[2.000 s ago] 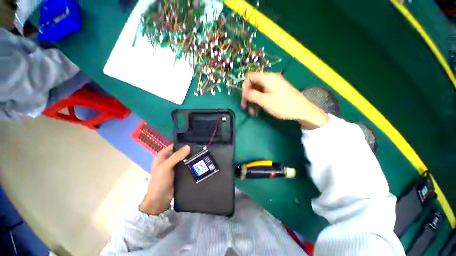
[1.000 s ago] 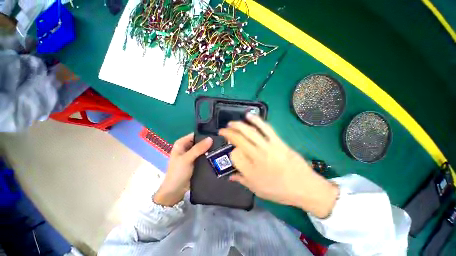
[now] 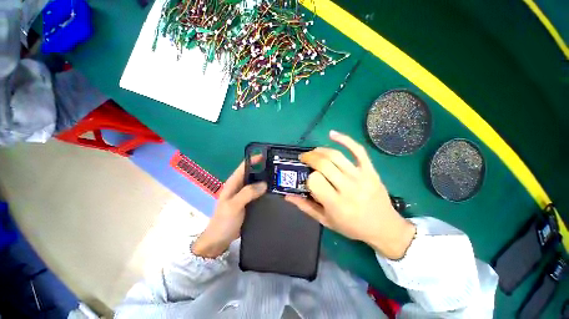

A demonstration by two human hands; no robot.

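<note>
The black device housing (image 3: 279, 240) is held upright in front of me, its recess at the top end. The square circuit board (image 3: 287, 179) with a blue-edged white QR label lies at the recess. My left hand (image 3: 226, 209) grips the housing's left edge, thumb on its face near the board. My right hand (image 3: 349, 190) is over the housing's upper right, thumb and fingers on the board's right side, covering that side and any wires there. The electric screwdriver (image 3: 400, 204) lies behind my right hand, mostly hidden.
A tangled pile of wired boards (image 3: 268, 53) lies partly on a white sheet (image 3: 176, 79). A thin dark stick (image 3: 332, 99) lies beside it. Two screw dishes (image 3: 398, 122) stand at right. Black units (image 3: 523, 255) lie far right. A red perforated tray (image 3: 196, 175) and another person's sleeve (image 3: 28, 93) are at left.
The circuit board has moved from the housing's lower face up to the recess. My right hand has come from the wire pile onto the board. My left hand still holds the housing.
</note>
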